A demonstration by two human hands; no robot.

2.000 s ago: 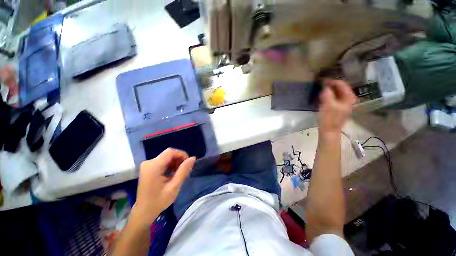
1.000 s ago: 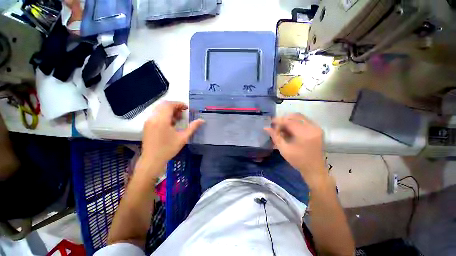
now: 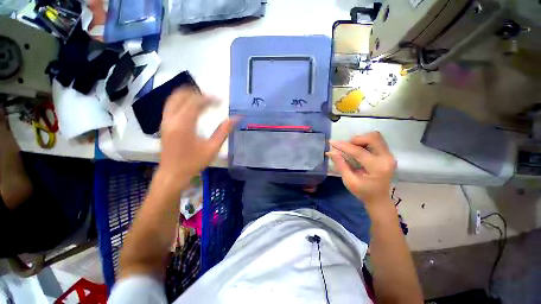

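The sewing template lies open on the table edge, its slotted half away from me. A grey fabric piece lies flat on its near half, below the red strip. My right hand is at the template's right edge, fingers pinched on a small thin pointed tool. My left hand, blurred, is above the table left of the template, fingers apart and empty. It partly covers the dark flap pieces. Another grey fabric piece lies at the right.
The sewing machine head stands at the upper right. Fabric scraps and scissors lie at the left. A grey stack is at the back. A blue basket stands below the table. A person's arm shows at the left edge.
A grey piece came from the right onto the template's near half, covering the dark one. Then my left hand moved left and up, off the template, over the dark flap pieces.
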